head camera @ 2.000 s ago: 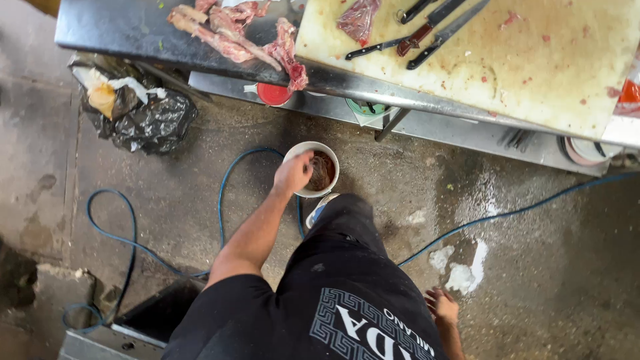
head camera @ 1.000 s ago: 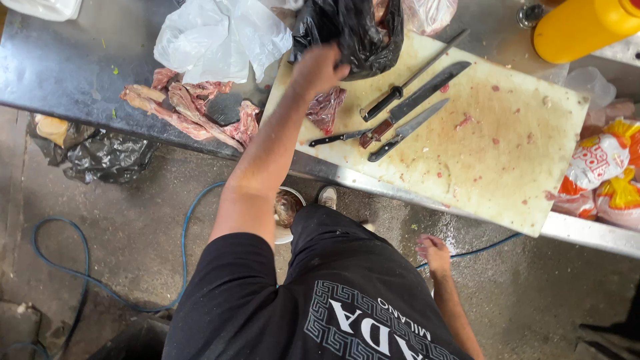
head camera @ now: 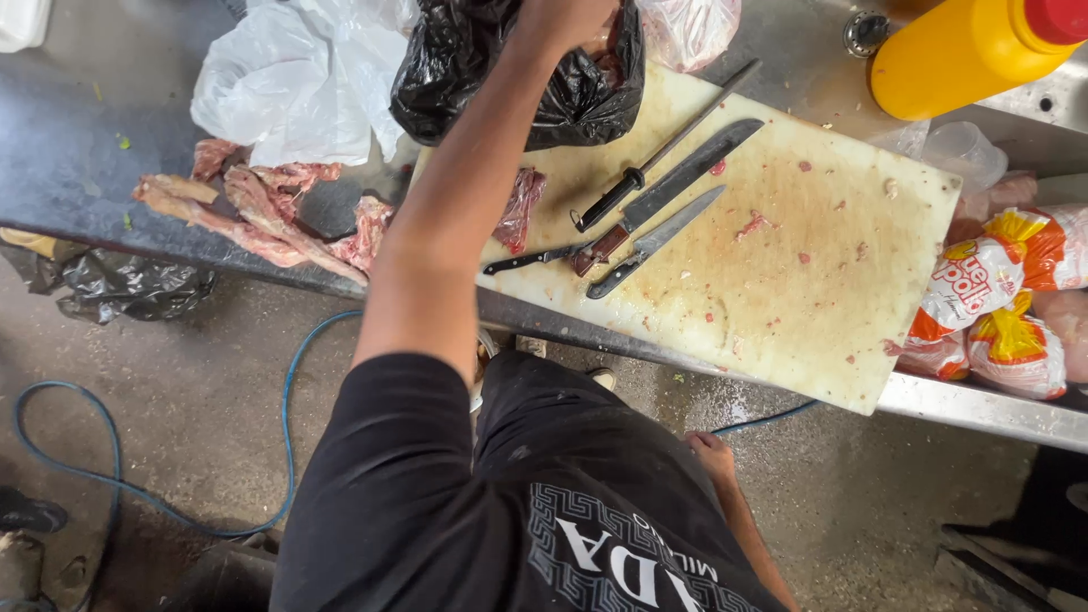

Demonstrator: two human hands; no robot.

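My left hand (head camera: 578, 19) is at the top edge, over a black plastic bag (head camera: 586, 106) with raw meat showing in its mouth; its fingers are partly cut off by the frame. My right hand (head camera: 712, 450) hangs low beside my leg, below the table edge, with nothing visible in it. On the white cutting board (head camera: 816, 280) lie a sharpening steel (head camera: 680, 136), a wide-bladed knife (head camera: 693, 170), a narrower knife (head camera: 671, 229) and a black-handled knife (head camera: 527, 257). A small bag of meat (head camera: 520, 211) lies left of them. Meaty bones (head camera: 272, 221) rest on the steel table.
White plastic bags (head camera: 297, 81) lie at the back left. A yellow bottle with a red cap (head camera: 960, 59) stands at the back right, above packaged poultry (head camera: 973, 280) in a sink or tray. A blue hose (head camera: 289, 416) and a black bag (head camera: 136, 285) are below the table.
My left hand has moved up from the white bucket on the floor to the black bag on the table. The view has shifted toward the tabletop.
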